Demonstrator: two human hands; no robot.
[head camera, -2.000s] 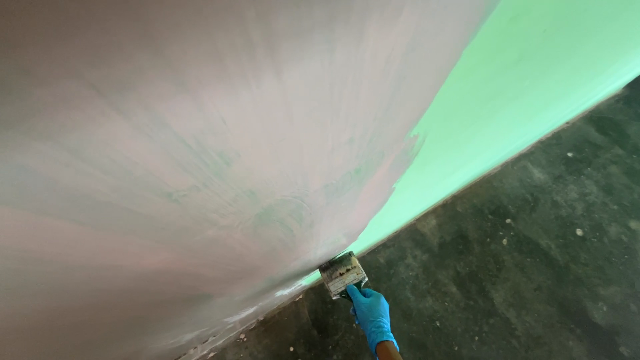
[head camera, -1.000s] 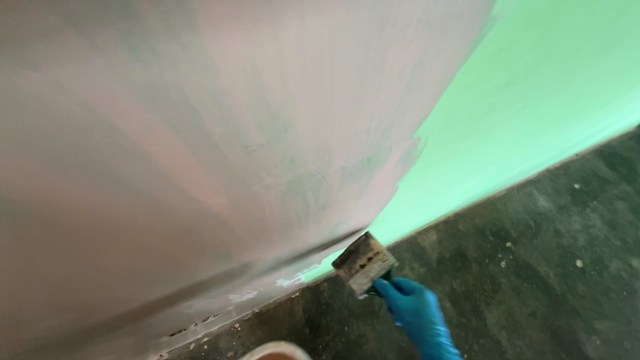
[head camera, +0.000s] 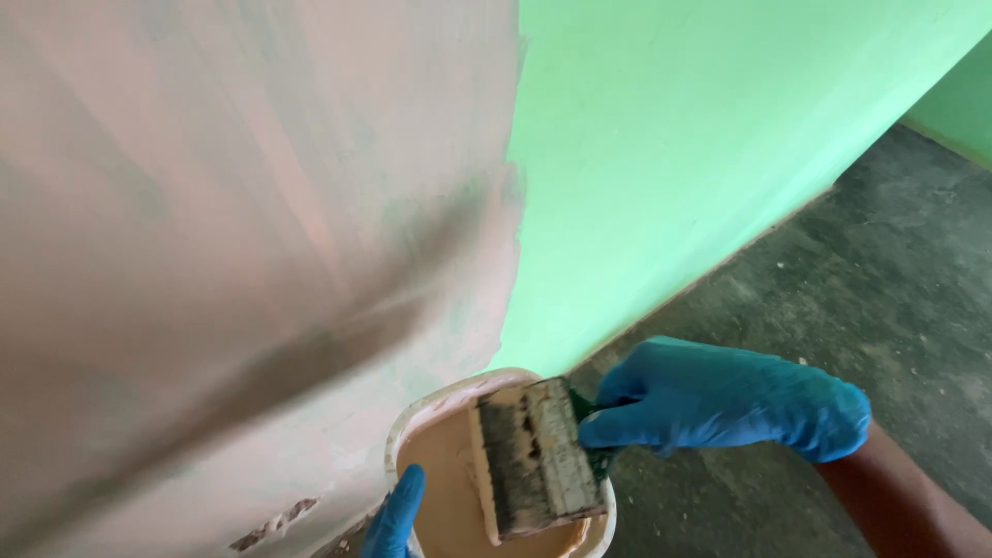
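Observation:
In a blue glove, my right hand grips the handle of a wide paintbrush. Its bristles, tipped with pinkish-beige paint, are over the open mouth of a white plastic bucket. Beige paint fills part of the bucket. My left hand, also gloved in blue, is at the bucket's left rim, with only a finger or so showing; its grip is hidden below the frame edge. Behind the bucket stands a wall, coated in streaky pinkish paint on the left and bright green on the right.
A dark, speckled concrete floor runs along the wall's foot on the right. At the wall's lower left is a chipped patch. Another green wall stands at the far right. A long shadow crosses the pinkish area.
The brush has moved from the foot of the wall to over the bucket. My left hand has come into view, and the bucket shows far more than before. The view has shifted.

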